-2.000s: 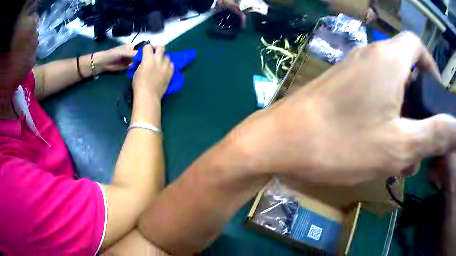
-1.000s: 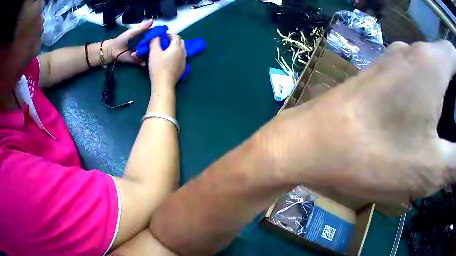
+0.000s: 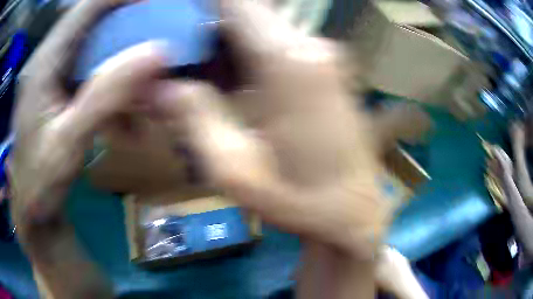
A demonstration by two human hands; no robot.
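Note:
My left hand (image 3: 55,137) and my right hand (image 3: 292,117) are both raised close to the camera and strongly blurred. Between them they hold a dark object with a blue-grey face (image 3: 155,35) at the upper left; its exact kind cannot be told. Below the hands an open brown mailer box (image 3: 135,236) stands on the green surface. In it, a clear bag with dark content (image 3: 162,238) lies at the left and a blue card with a white square (image 3: 213,230) at the right. My hands hide the part behind the box.
A large open brown carton (image 3: 415,64) stands at the upper right. Part of a smaller brown box (image 3: 409,166) shows right of my right hand. Other people's hands (image 3: 505,172) are at the right edge. Something bright blue (image 3: 13,55) is at the left edge.
The view has swung to the right, and the pink-sleeved neighbour is almost out of it. My left hand has come back from the far right; both hands now hold the dark object together.

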